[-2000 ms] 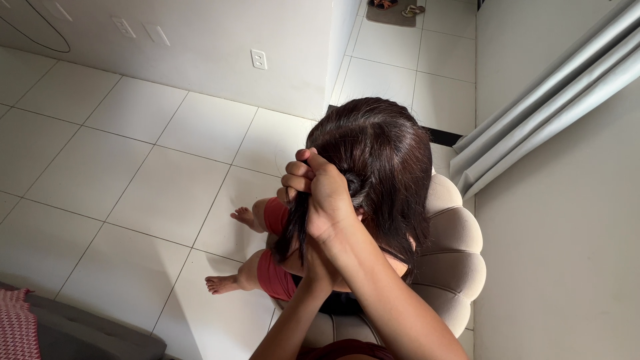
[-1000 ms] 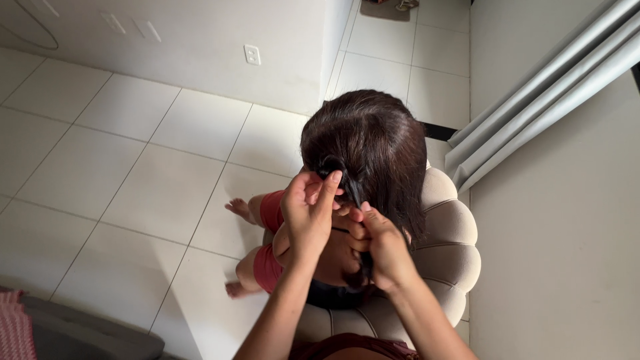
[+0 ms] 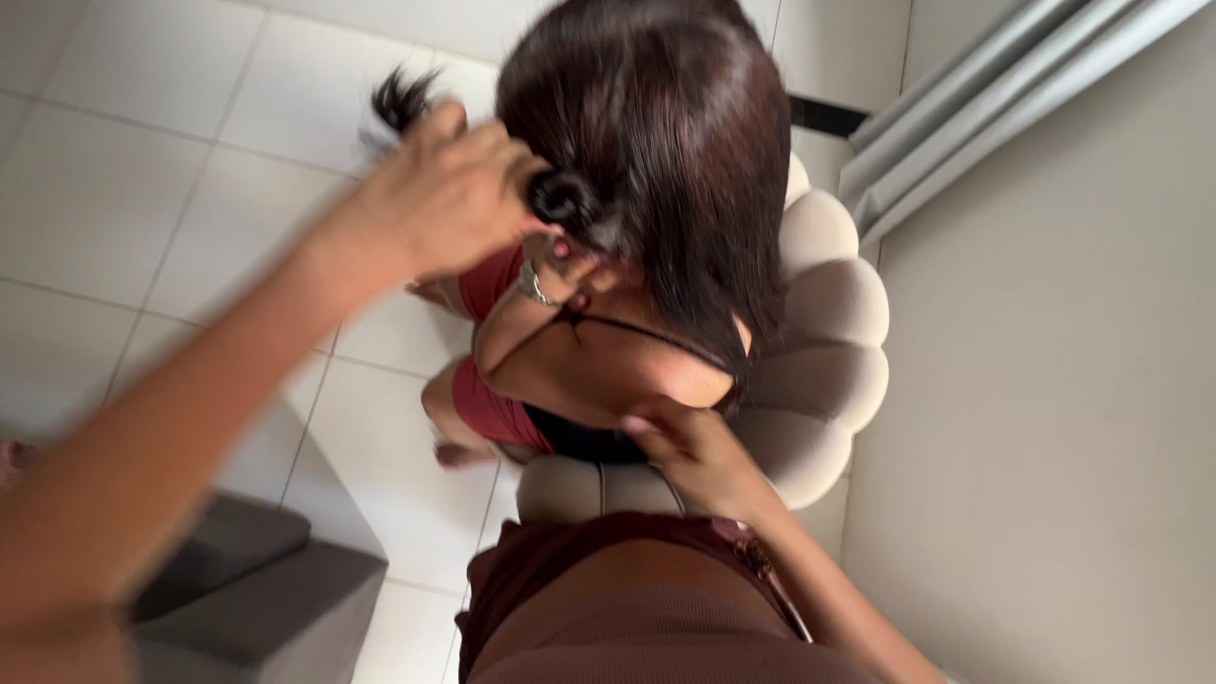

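Note:
Below me a person with long dark hair [image 3: 655, 123] sits on a scalloped, cushioned chair [image 3: 826, 313], seen from behind. My left hand [image 3: 446, 199] is closed around a gathered strand of that hair at the left side of the head; the loose ends [image 3: 404, 98] stick out beyond my knuckles, and a dark coil [image 3: 562, 197] lies beside my fingers. My right hand [image 3: 698, 456] is low, by the seated person's back and near my waist, its fingers curled and blurred; whether it holds anything cannot be told. The person's own hand, with a wristwatch [image 3: 537, 285], is raised by the neck.
A grey upholstered piece of furniture [image 3: 275, 598] stands at the lower left. Pale curtains [image 3: 1007, 104] hang along the wall [image 3: 1035, 380] at the right. Light floor tiles [image 3: 237, 218] surround the chair.
My hands were together at the hair; now they are apart, the left out to the left with the strand, the right lowered toward my waist. The view has moved closer and tilted down.

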